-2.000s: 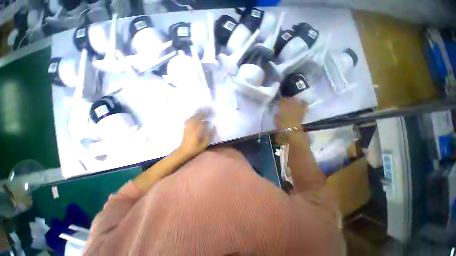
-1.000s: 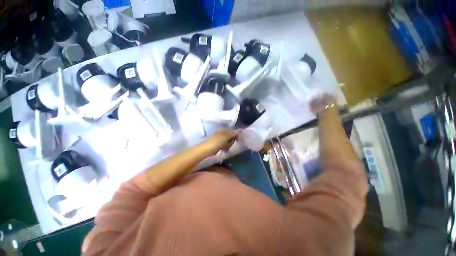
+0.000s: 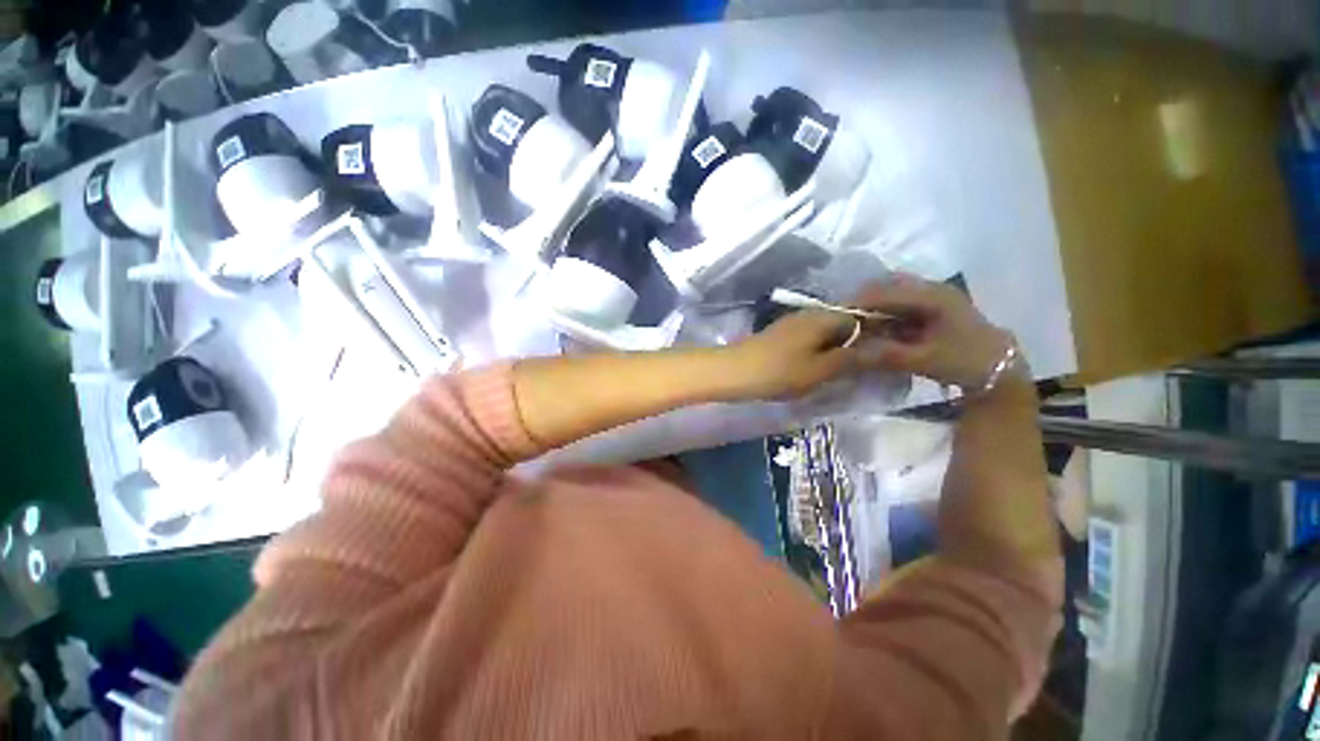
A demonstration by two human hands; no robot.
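My left hand (image 3: pixel 808 352) and my right hand (image 3: pixel 934 330) meet over the sheet's right part, fingers bent close together. A thin white cord (image 3: pixel 818 303) with a thicker end runs into the fingers of both hands; a small loop shows at my left fingers. My hands largely hide a dark-headed camera beneath them. Whitish, see-through material (image 3: pixel 869 275) lies around them. Another white-and-black camera (image 3: pixel 615 261) lies left of my hands. The exact grip of the fingertips is blurred.
Several cameras with QR labels, such as one at the left (image 3: pixel 188 420), lie on the white sheet (image 3: pixel 999 174). A brown surface (image 3: pixel 1158 203) adjoins it at right. More cameras stand at the upper left. A metal rail (image 3: pixel 1158 442) runs at the lower right.
My right hand has come left from the sheet's right edge, and my left hand has moved right and up to meet it. The white cord now shows between them. The view has shifted.
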